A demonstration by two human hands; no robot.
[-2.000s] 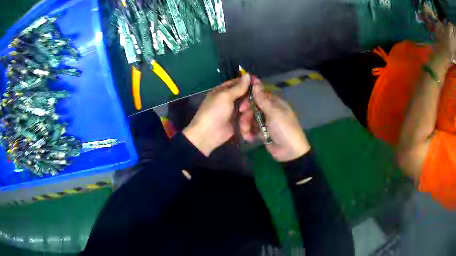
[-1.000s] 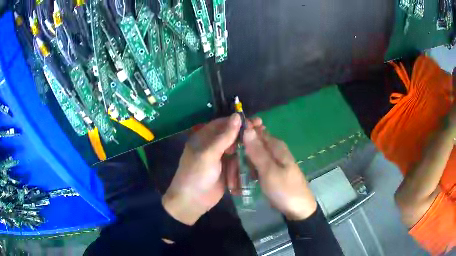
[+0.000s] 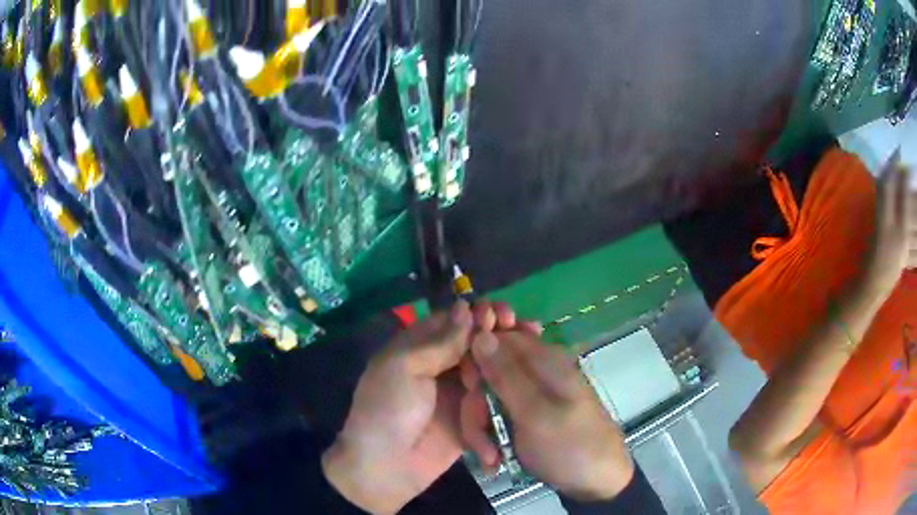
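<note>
My left hand point(image 3: 407, 412) and my right hand point(image 3: 548, 407) meet at the lower middle, their fingertips pinched together on one narrow green circuit board point(image 3: 500, 427). Its yellow band point(image 3: 462, 285) with a white tip points up beyond my fingers; the board end shows below, between my hands. Most of its wires are hidden by my fingers. Many boards point(image 3: 287, 226) with wires and yellow-banded tips lie piled at the upper left. Two boards point(image 3: 455, 126) lie side by side at the black mat's left edge.
The black mat point(image 3: 623, 121) spans the upper middle. A blue tray point(image 3: 121, 372) with boards is at the left edge. One yellow-orange handle point(image 3: 187, 364) shows below the pile. A person in orange point(image 3: 804, 262) is at the right, with more boards point(image 3: 843, 50) above.
The view has moved closer to the pile, and more yellow-banded tips show. My hands stay together on the board, now lower in view. The plier handles are mostly out of sight.
</note>
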